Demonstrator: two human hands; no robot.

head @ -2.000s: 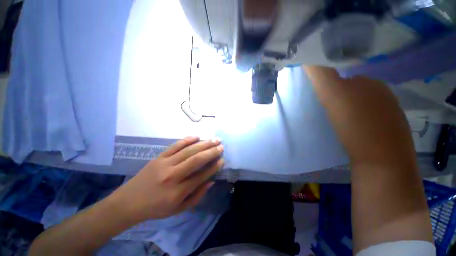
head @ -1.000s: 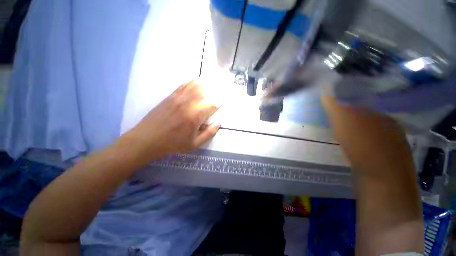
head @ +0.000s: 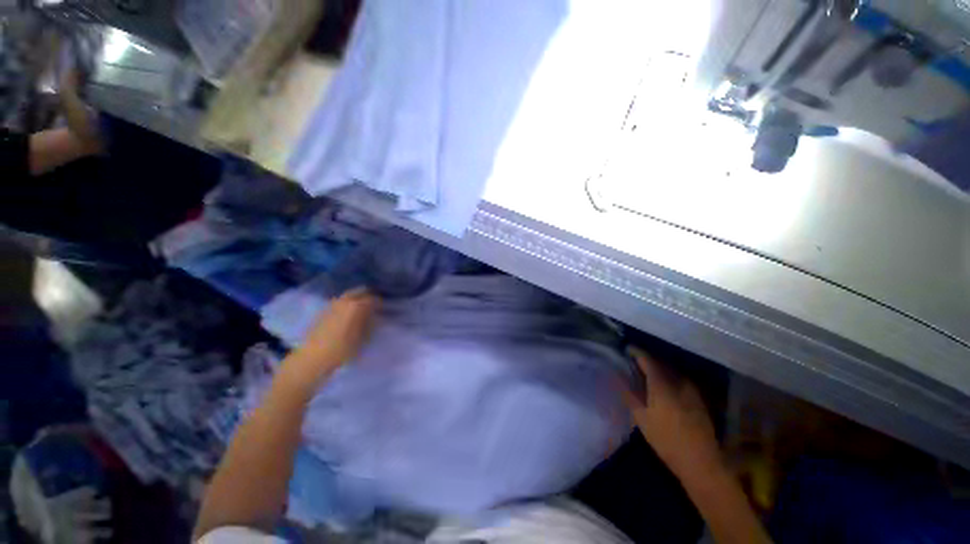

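Observation:
My left hand (head: 338, 332) and my right hand (head: 672, 412) are at the two sides of a light blue cloth piece (head: 468, 414) over my lap, below the table edge. Both hands are somewhat blurred, and the fingers are partly hidden at the cloth. The sewing machine head (head: 840, 64) stands at the upper right, with a dark cylindrical attachment (head: 775, 142) beside the needle area. No cloth lies under the needle. More light blue panels (head: 425, 96) lie on the table left of the needle and hang over its edge.
The table's front edge (head: 638, 292) with a printed scale runs diagonally down to the right. Blue cloth piles (head: 250, 250) and a grey pile (head: 154, 372) lie at the left. Another person's arm (head: 66, 143) shows at the upper left.
The view has swung left and down. Both hands have moved from the machine bed to the cloth over my lap. The panel under the machine earlier is gone from the bed.

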